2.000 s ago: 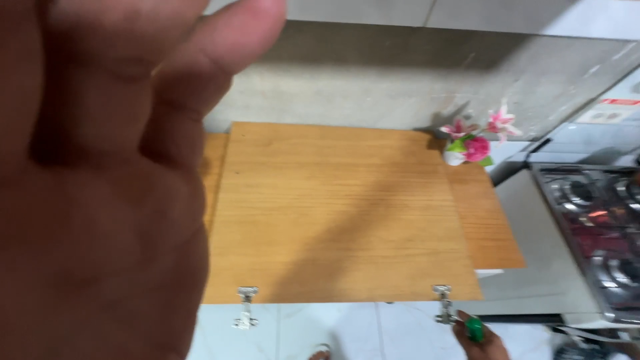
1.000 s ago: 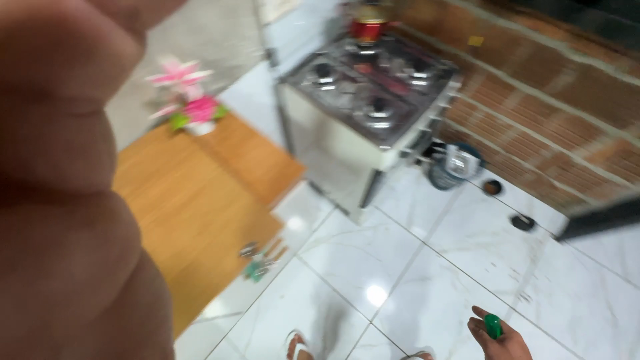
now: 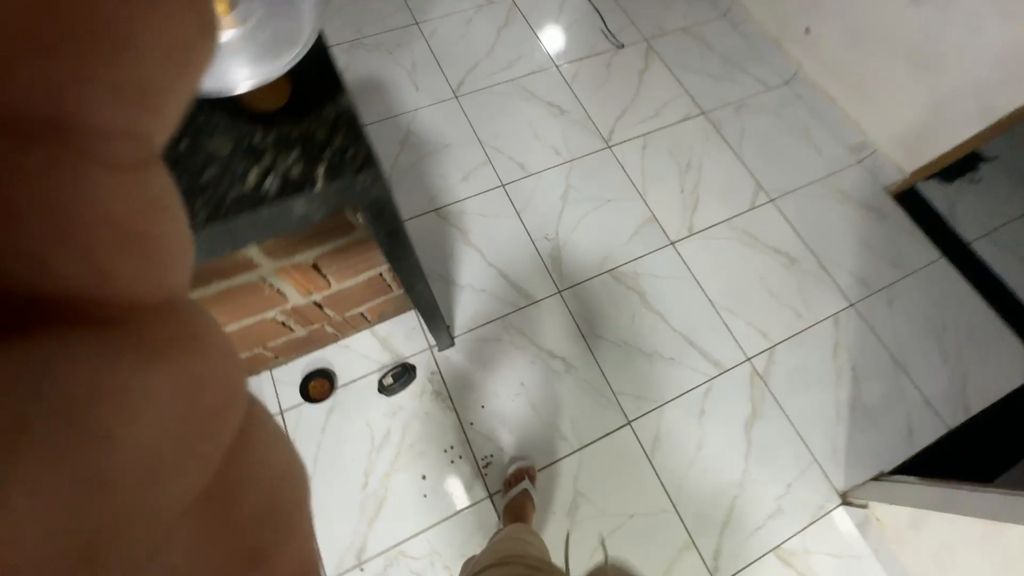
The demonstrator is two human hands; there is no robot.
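My left hand (image 3: 120, 320) fills the left side of the view, very close to the camera and blurred. Only folded skin of the palm or fingers shows, so whether it holds anything is hidden. It covers part of a shiny metal lid or dish (image 3: 268, 48) and of a black speckled stone counter (image 3: 272, 152) behind it; contact cannot be told. My right hand is out of view.
White veined floor tiles (image 3: 616, 296) spread ahead. A brick base (image 3: 320, 280) and dark post (image 3: 412, 272) support the counter. Two small black dishes (image 3: 318, 386) (image 3: 397, 378) and scattered dark bits lie near my foot in a white flip-flop (image 3: 520, 488). Door openings are at right.
The view has swung far away from the wooden board and stove. My right hand, earlier shown with a green-handled tool, has left the view. My left hand still blocks the left side.
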